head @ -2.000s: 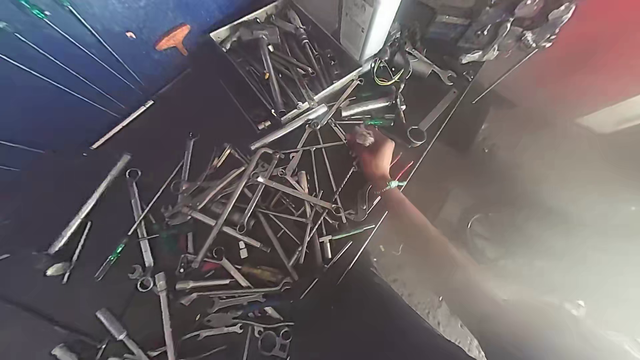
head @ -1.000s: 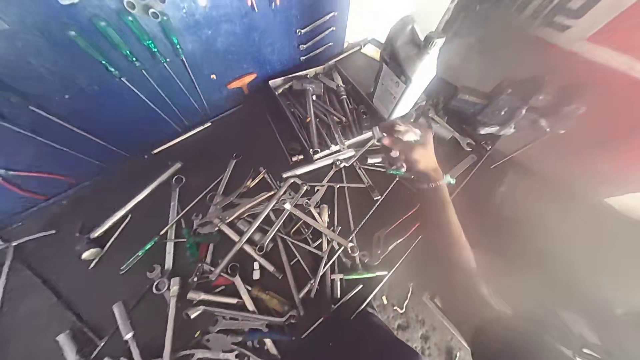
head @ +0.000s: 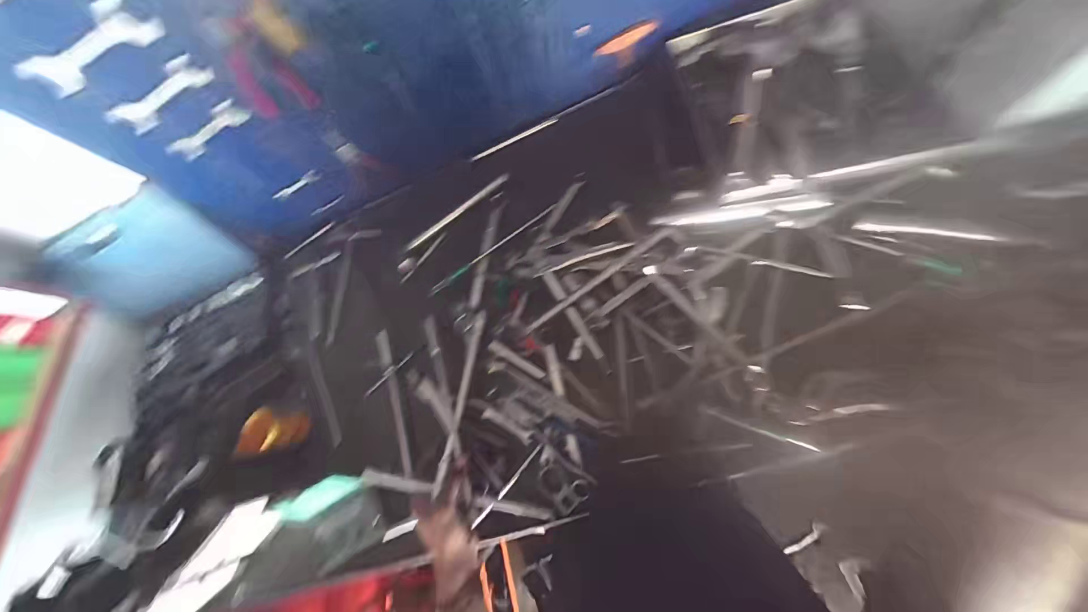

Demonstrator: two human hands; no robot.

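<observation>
A heap of wrenches and other hand tools (head: 595, 314) lies spread over a dark workbench, blurred by motion. My left hand (head: 449, 544) is at the bottom, left of the middle, at the near edge of the bench, with its fingertips by the lower ends of long metal tools. Blur hides whether it holds one of them. My right hand is out of the frame. A tray of tools (head: 782, 102) stands at the upper right, strongly blurred.
Behind the bench rises a blue tool board (head: 442, 93) with wrenches (head: 93, 42) hung on it. An orange tool handle (head: 627, 39) is on the board. A yellow object (head: 270, 432) and a green-topped box (head: 327, 497) are at the left. Something red (head: 348, 591) lies along the bottom edge.
The view has swung left. The hand seen by the tray in both earlier frames is no longer in view, and my left hand has come into view at the bottom.
</observation>
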